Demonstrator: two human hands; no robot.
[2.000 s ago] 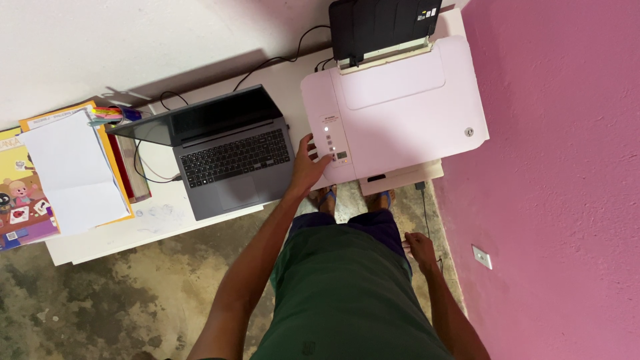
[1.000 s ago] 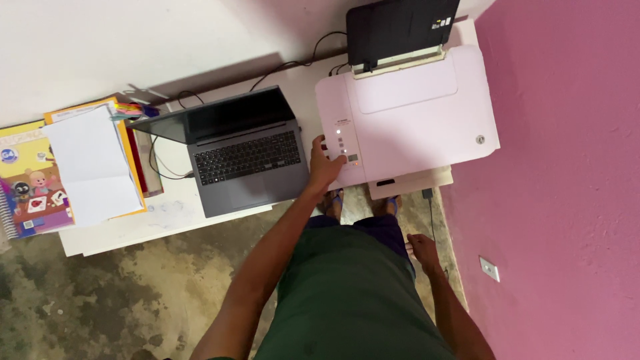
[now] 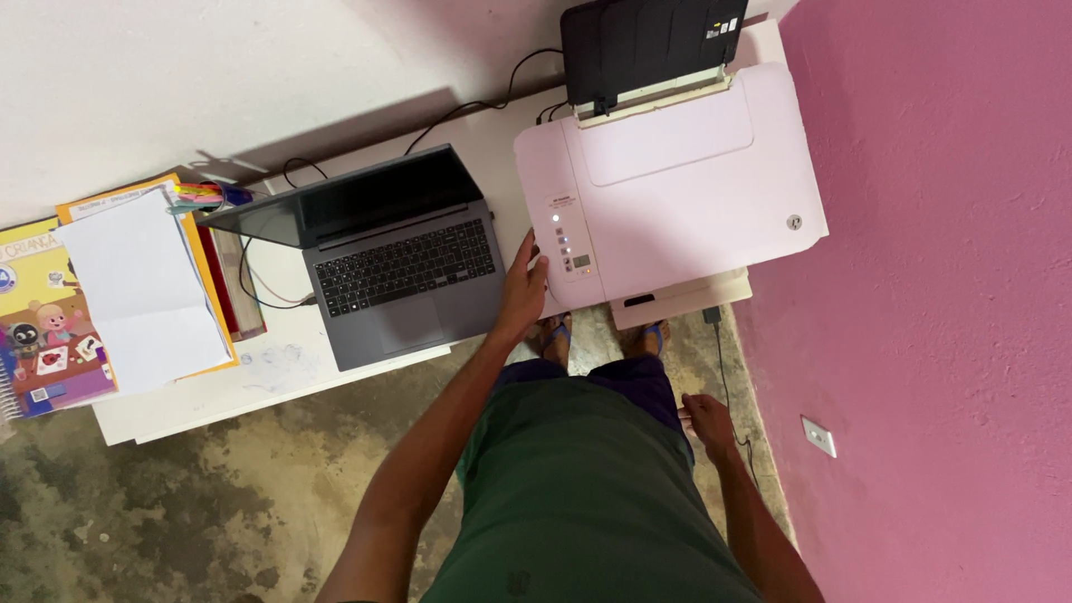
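My left hand (image 3: 525, 289) rests at the left edge of the white HP printer (image 3: 687, 201), beside its control panel (image 3: 569, 239), where several small lights glow. Its fingers are a little apart and it holds nothing that I can see. The printer's black rear paper support (image 3: 649, 50) stands raised. Just left of the hand sits an open laptop (image 3: 406, 268) with a dark screen. My right hand (image 3: 706, 421) hangs by my right hip, fingers partly bent, with nothing visible in it.
Left on the white desk (image 3: 285, 360) lie a white paper sheet (image 3: 146, 293) on an orange folder, an illustrated spiral book (image 3: 50, 335) and a pen holder (image 3: 230, 197). Black cables (image 3: 469, 105) run behind the laptop. A pink wall (image 3: 921, 251) with a socket (image 3: 818, 436) bounds the right side.
My left hand has drawn back from the printer's control panel to its left edge. My right hand stays beside my hip.
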